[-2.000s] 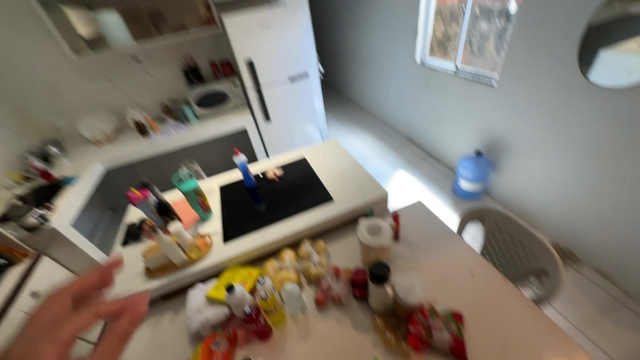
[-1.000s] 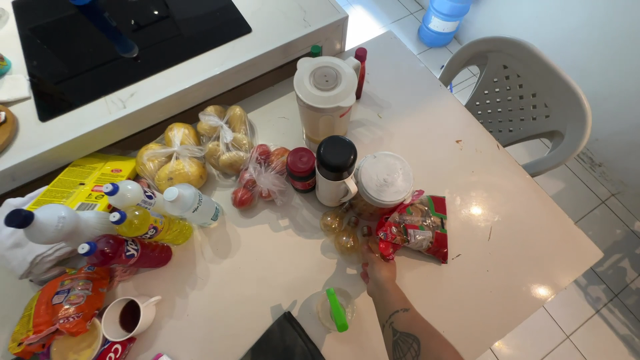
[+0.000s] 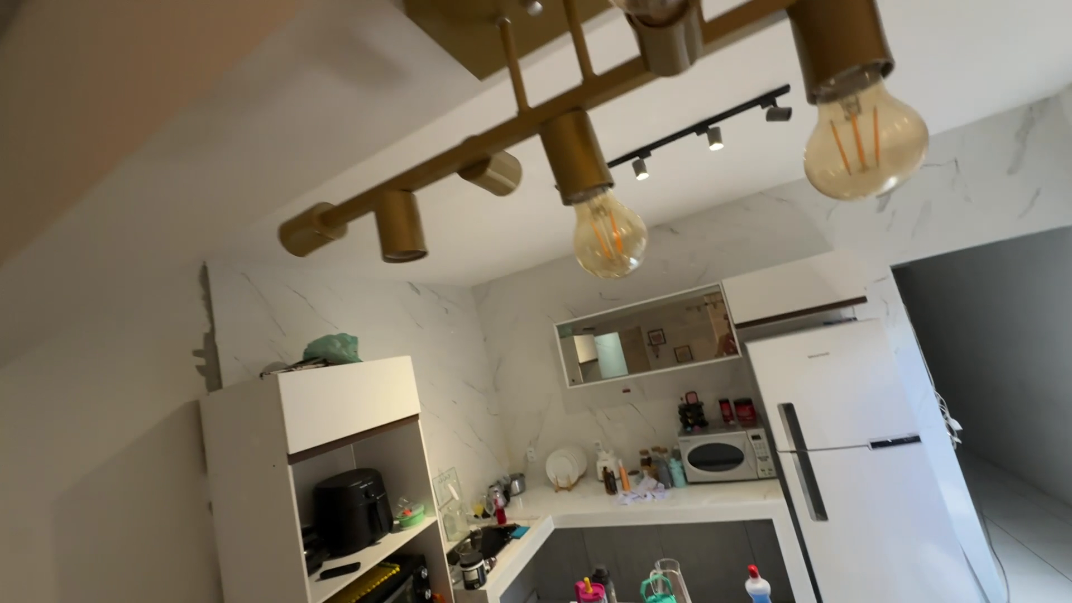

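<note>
A blurred skin-toned shape fills the upper left corner, very close to the camera; it may be part of my left hand or arm, but I cannot tell. My right hand is out of the picture. Overhead hangs a brass-coloured ceiling lamp (image 3: 536, 121) with several sockets. One amber filament bulb (image 3: 610, 234) sits in its middle socket and a larger-looking bulb (image 3: 867, 142) in the right one. Two sockets at the left show no bulb. Part of another bulb is cut off at the top edge.
Below stand a white refrigerator (image 3: 846, 469), a microwave (image 3: 727, 456) on the counter (image 3: 578, 506), and a white cabinet (image 3: 347, 402) with a black air fryer (image 3: 352, 509). A mirrored wall cabinet (image 3: 649, 335) and a black track light (image 3: 699, 128) are farther back. Bottle tops show at the bottom edge.
The view has swung up from the table to the ceiling lamp. The hand that was beside the red package on the table a second ago is out of sight.
</note>
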